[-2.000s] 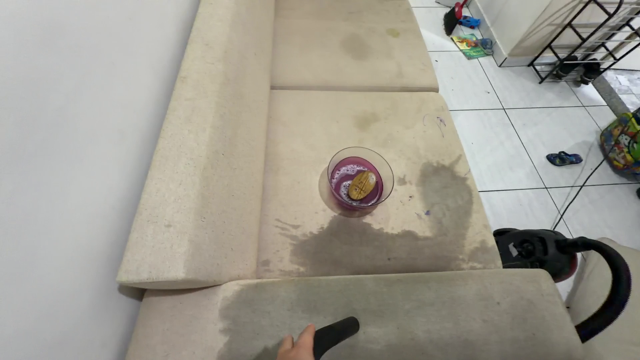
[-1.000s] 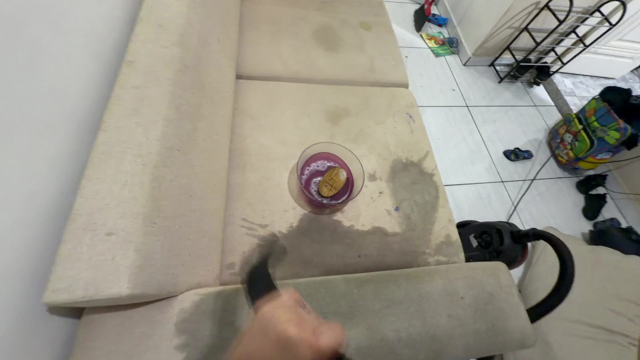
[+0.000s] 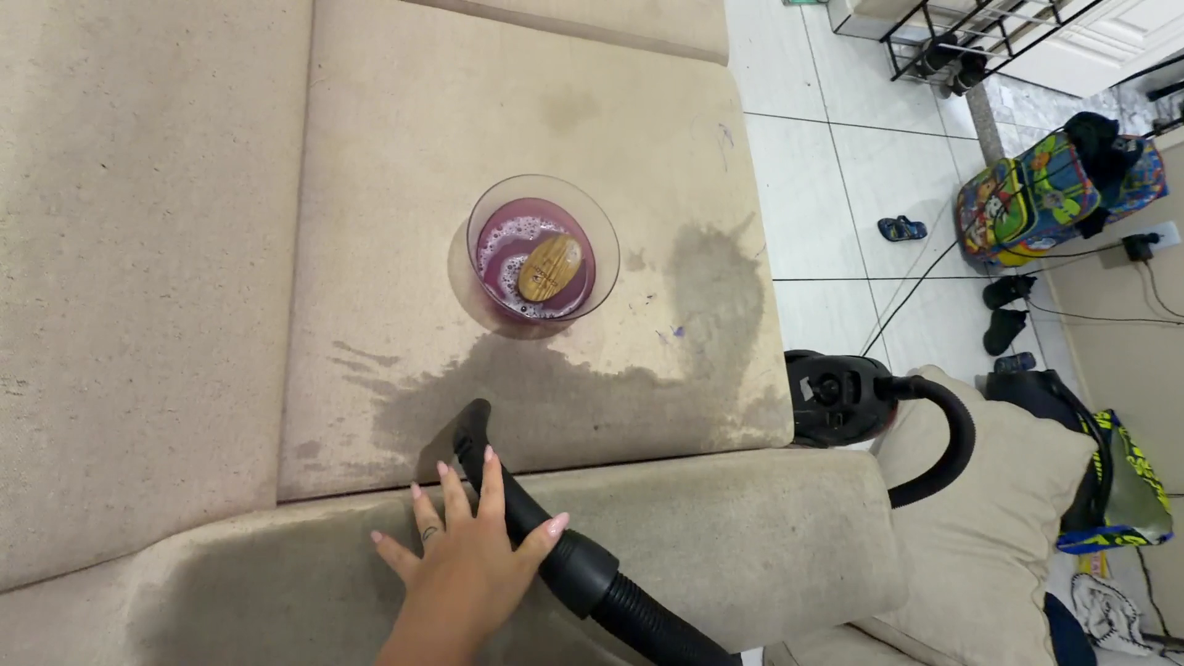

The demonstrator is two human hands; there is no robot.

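Observation:
My left hand (image 3: 458, 573) is spread over the wet, darkened part of the sofa armrest (image 3: 740, 546), back of the hand up. Its index finger and thumb overlap the black vacuum tube (image 3: 518, 504); whether they touch it cannot be told. The tube's nozzle (image 3: 472, 425) points at the wet patch on the beige seat cushion (image 3: 435, 157), and its ribbed hose (image 3: 652, 622) runs off at the bottom. A clear glass bowl (image 3: 601, 208) of purple, foamy liquid stands on the cushion, with a wooden-backed brush (image 3: 550, 268) in it. My right hand is out of view.
A black vacuum cleaner (image 3: 837, 398) stands on the tiled floor by the sofa, its curved hose (image 3: 953, 453) passing a beige cushion (image 3: 990, 462). Farther right are a colourful backpack (image 3: 1027, 199), a small sandal (image 3: 902, 228), dark shoes (image 3: 1004, 328), cables and a metal rack (image 3: 980, 37).
One second ago a blurred hand was at the black nozzle near the armrest. Now my left hand is seen with fingers spread beside the tube. The view has moved closer to the bowl.

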